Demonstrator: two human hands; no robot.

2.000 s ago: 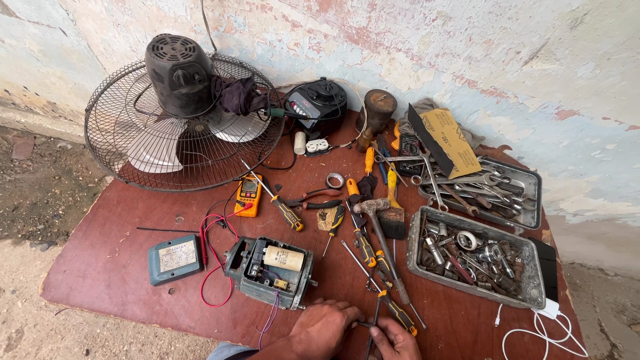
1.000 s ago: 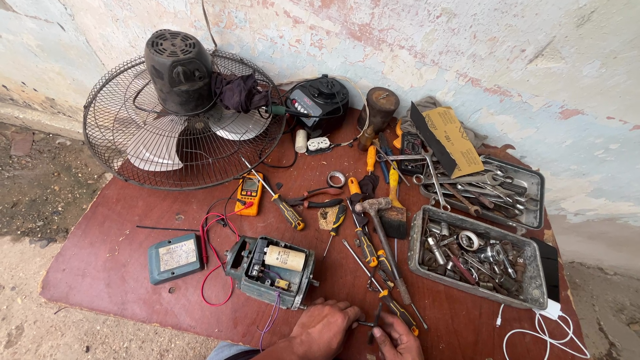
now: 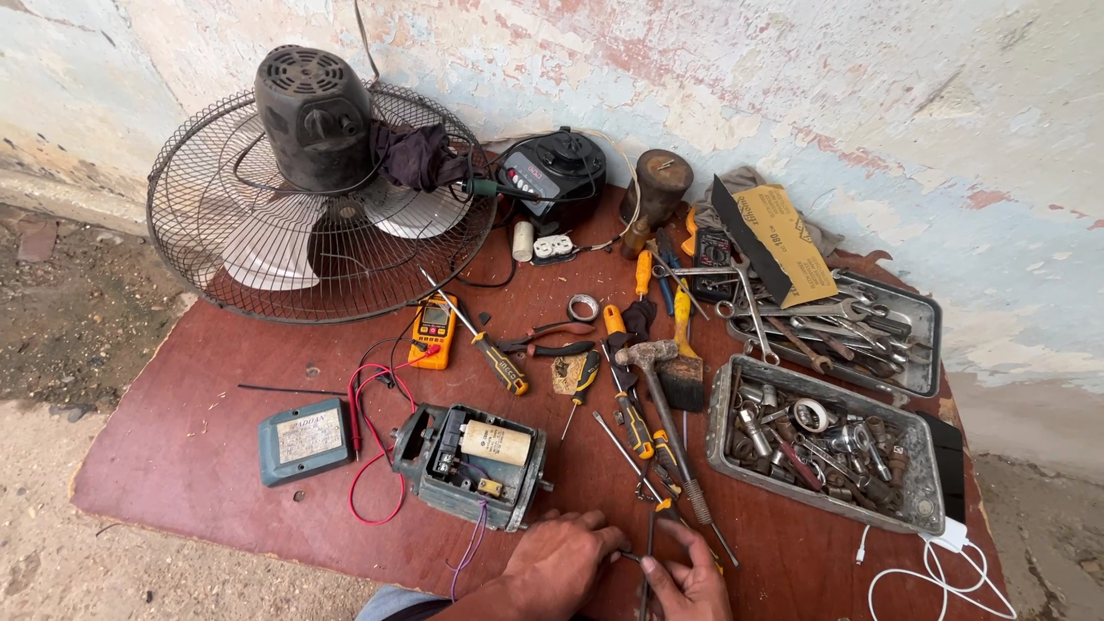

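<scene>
Close to the table's near edge, my left hand (image 3: 565,552) pinches one end of a small dark piece (image 3: 631,557). The other end of it meets a thin dark rod (image 3: 649,539), which stands nearly upright in the view between the thumb and fingers of my right hand (image 3: 690,573). What the small piece is, I cannot tell. Just beyond my left hand lies an open grey motor housing (image 3: 474,466) with a cream capacitor (image 3: 496,442) and purple wires. Screwdrivers and a hammer (image 3: 668,414) lie beyond my right hand.
A blue-grey cover (image 3: 304,440) and an orange multimeter (image 3: 433,332) with red and black leads lie left. Pliers (image 3: 556,338) are mid-table. Behind stand a caged fan (image 3: 319,216) and a black appliance base (image 3: 556,172). Metal trays of sockets (image 3: 828,509) and wrenches (image 3: 927,345) sit right, near a white cable (image 3: 940,573).
</scene>
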